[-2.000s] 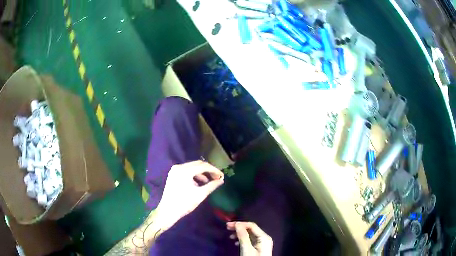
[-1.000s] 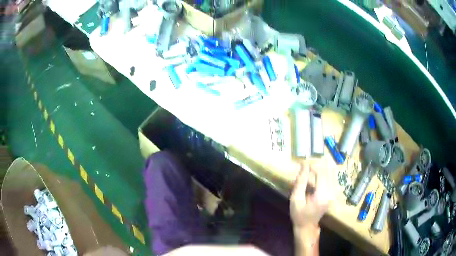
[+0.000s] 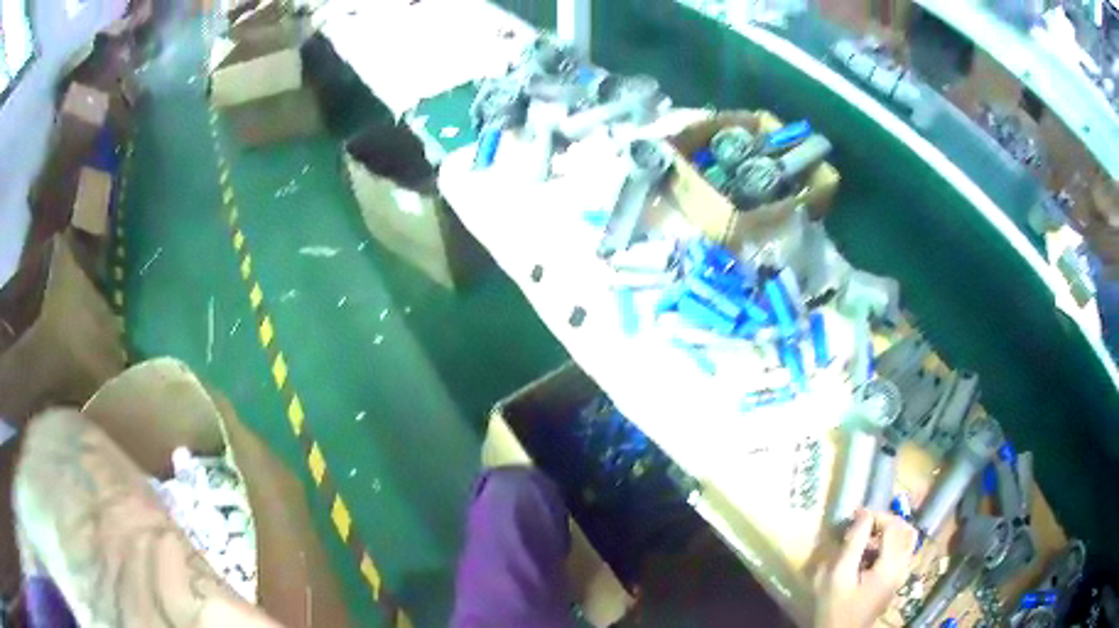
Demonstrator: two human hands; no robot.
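Observation:
My right hand is low over the cardboard-covered part of the bench, fingers bent, at the lower ends of a grey fan housing and a grey handle cover. Whether it grips anything cannot be told. My left hand is not in view; only a bare, tattooed forearm shows at lower left. A strip of small circuit boards lies left of the fan housing. Blue cylindrical cells are heaped on the white bench farther up. More grey fan housings lie to the right.
A small carton with fan bodies stands at the bench's back. A dark-filled open box is under the bench edge, beside my purple-clothed knee. A floor carton with white parts is at left. A green conveyor runs behind the bench.
The view has swung toward the aisle and far bench. My right hand moved from over my lap to the bench by the housings. My left hand has left the picture; its forearm shows at left.

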